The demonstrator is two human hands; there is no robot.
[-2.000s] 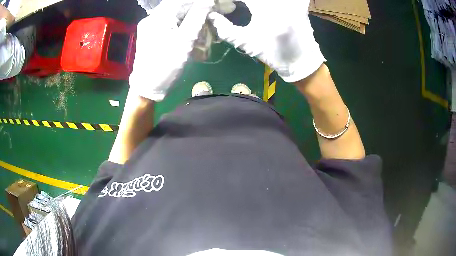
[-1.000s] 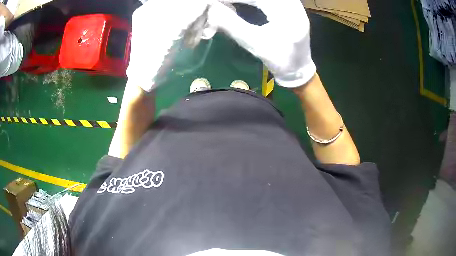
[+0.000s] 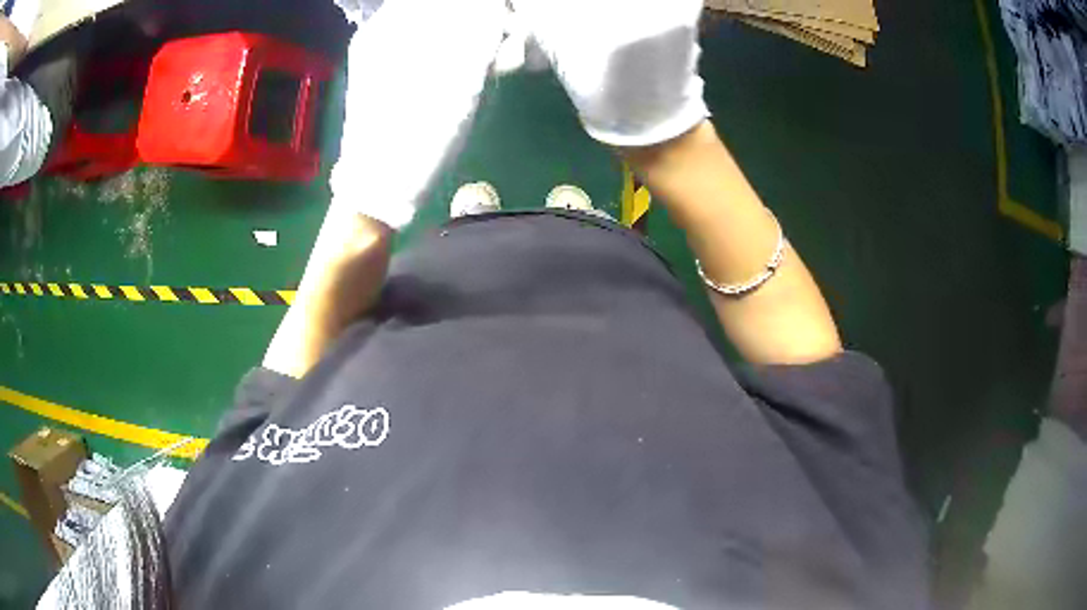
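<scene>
My left hand (image 3: 417, 107), in a white knit glove, is at the top of the head view, with its fingers cut off by the top edge. My right hand (image 3: 629, 72), also in a white glove, is beside it at the top, its fingers cut off too. The two gloves come close together at the top centre, where a small pale patch shows between them. I cannot tell whether either hand holds anything.
A red plastic stool (image 3: 197, 101) stands on the green floor at upper left, near a person's sleeve (image 3: 22, 129). Cardboard sheets (image 3: 822, 22) lie at upper right. Piled trays (image 3: 1055, 72) are at far right. A carton (image 3: 48, 465) and stacked white sheets (image 3: 113, 560) are at lower left.
Both hands have moved up towards the top edge, and the right hand has also moved left. The dark opening and thin strand seen near the gloves earlier no longer show.
</scene>
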